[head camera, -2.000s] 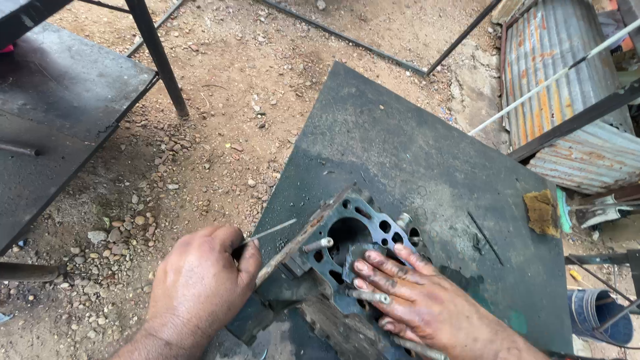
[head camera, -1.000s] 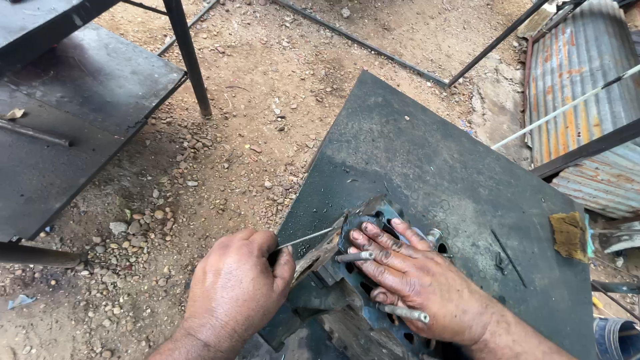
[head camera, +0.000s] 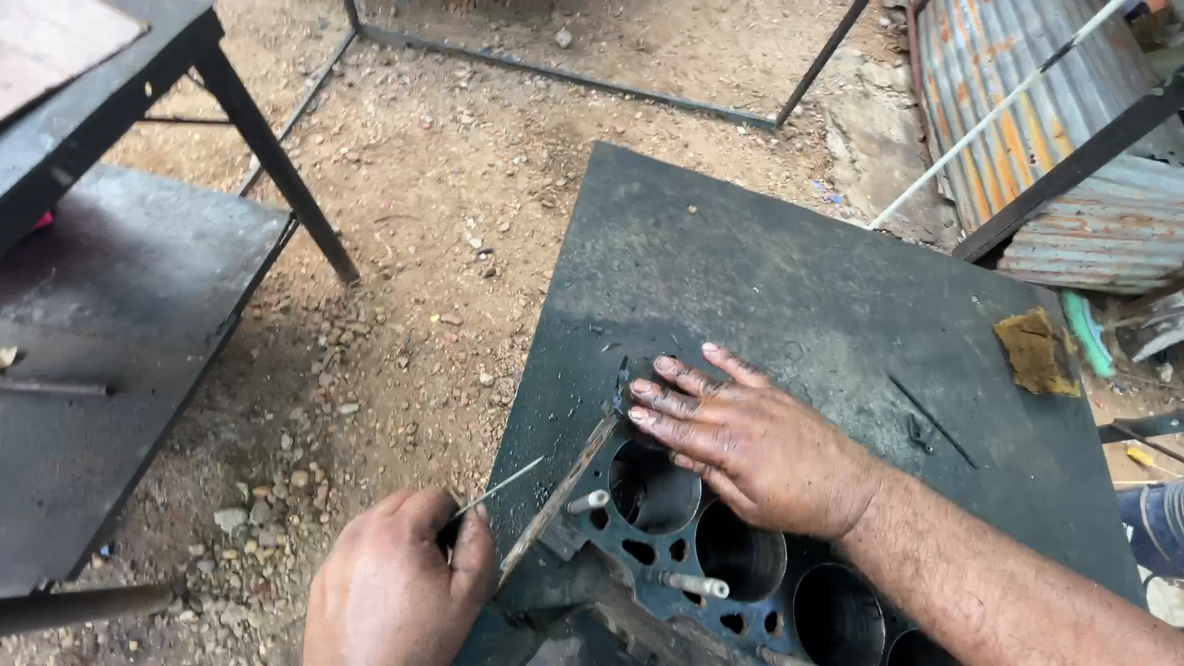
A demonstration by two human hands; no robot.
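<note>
A metal engine block [head camera: 666,555] with several round cylinder bores and upright studs rests on a dark tabletop [head camera: 703,268] at the lower middle. My left hand [head camera: 398,578] is closed around a thin metal rod [head camera: 504,485], whose end sticks out beyond the fingers toward the block's left edge. My right hand [head camera: 740,425] lies flat, fingers spread, over the far end of the block, beside the nearest visible bore. What lies under its palm is hidden. Dark, wet-looking bits are scattered on the tabletop by the block's left edge.
A thin dark rod [head camera: 932,421] and a brown sponge-like pad [head camera: 1036,351] lie on the tabletop at right. At left stands a metal table with a lower shelf [head camera: 139,324]. Rusty corrugated metal sheets [head camera: 1008,120] are at the upper right; gravelly ground [head camera: 416,277] lies between.
My right hand has moved over the block's top face to its far end, uncovering several bores. The left hand still holds the thin rod, now apart from the right hand. The view has shifted.
</note>
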